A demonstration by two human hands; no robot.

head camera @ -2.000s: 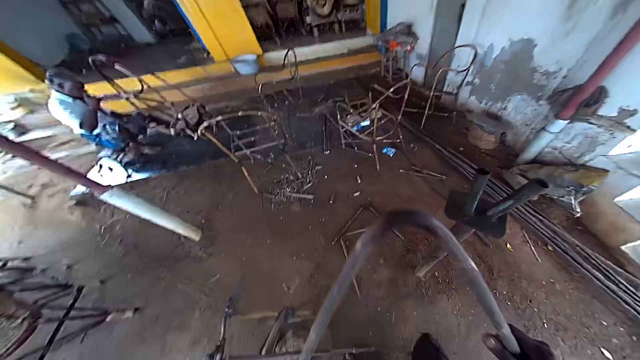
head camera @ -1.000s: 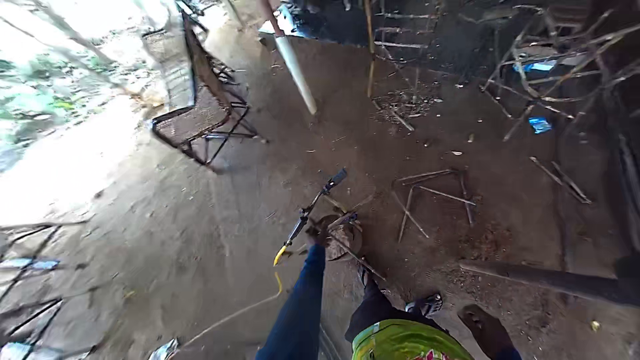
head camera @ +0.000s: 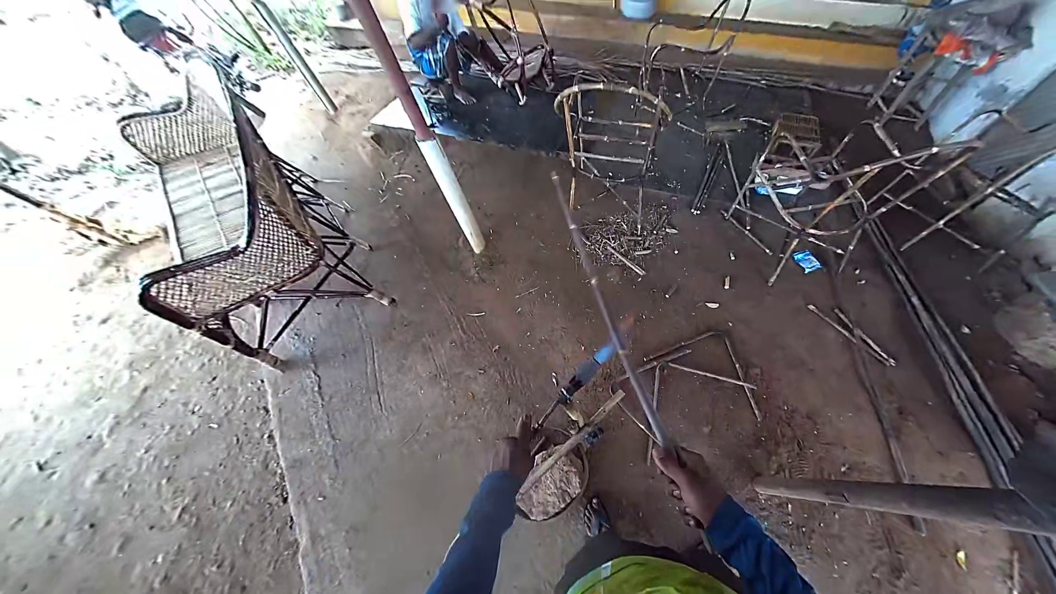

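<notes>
My right hand is closed around the lower end of a long cane rod, which slants up and to the left. A blue flame from a gas blowtorch meets the rod's middle. My left hand is at the rear of the torch, near its valve; whether the fingers grip it is hard to tell. Below the torch stands a round container filled with pale, rough material, with a wooden stick lying across it.
A woven cane settee stands at left. A red and white post rises near a seated person. Cane chair frames stand behind, a bent cane piece lies ahead, and a thick pole and long rods are at right.
The torch now shows a blue flame. My right hand, seen empty one second ago, now holds a straight rod across the flame. The view has swung widely.
</notes>
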